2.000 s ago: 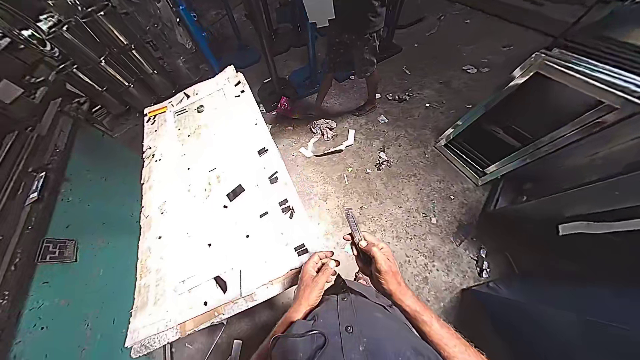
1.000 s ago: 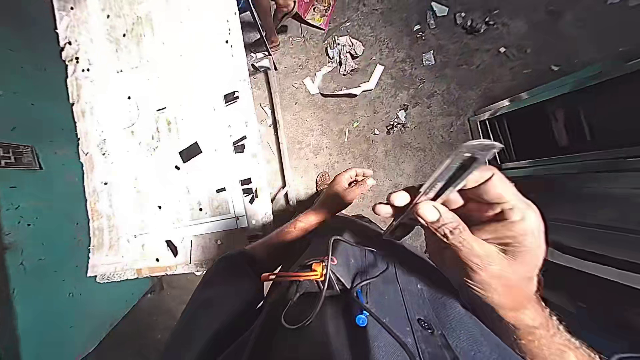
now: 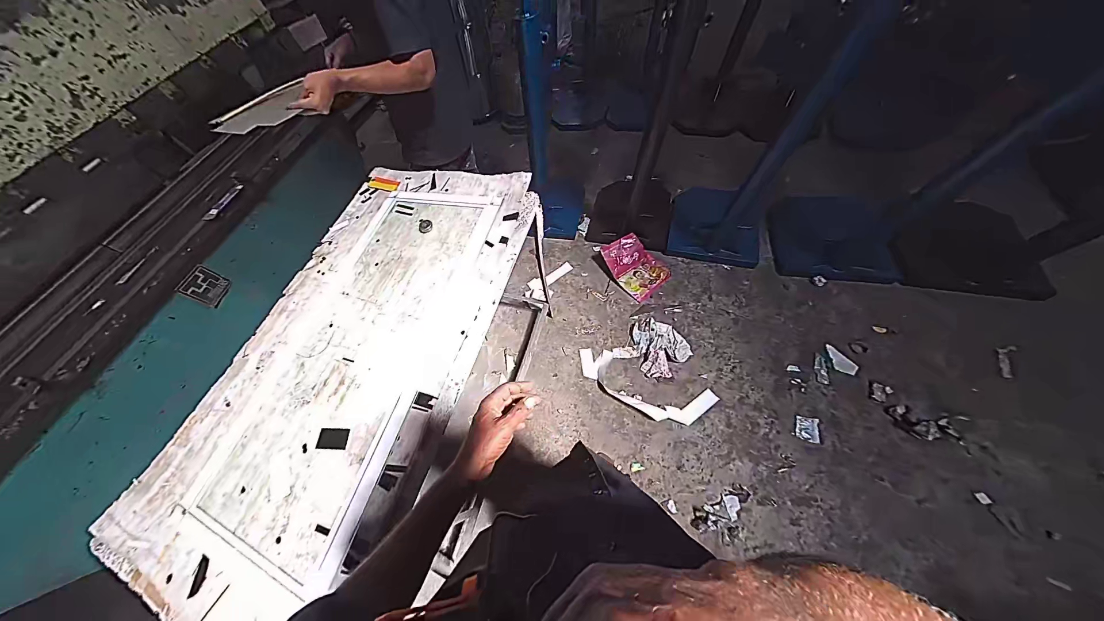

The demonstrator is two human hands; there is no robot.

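My left hand (image 3: 498,429) is beside the right edge of a white worn table (image 3: 285,362), its fingers curled; whether something small lies between them cannot be told. A blurred part of my right arm or hand (image 3: 750,591) crosses the bottom edge, and its fingers are out of sight. On the table lie a white rectangular frame (image 3: 379,448), a black rectangular piece (image 3: 333,439), several smaller black pieces, a small round object (image 3: 424,226) and an orange-yellow object (image 3: 384,184).
Another person's hand (image 3: 317,90) touches a flat sheet (image 3: 263,112) at upper left. Blue metal stands (image 3: 714,226) are behind. The floor holds a bent white strip (image 3: 642,405), crumpled paper (image 3: 660,345), a pink printed packet (image 3: 636,267) and scraps. A teal surface (image 3: 172,371) is left.
The view has swung toward the table and the far stands. My right hand, seen holding a flat metal-looking piece one second ago, has dropped to the bottom edge, its fingers out of view.
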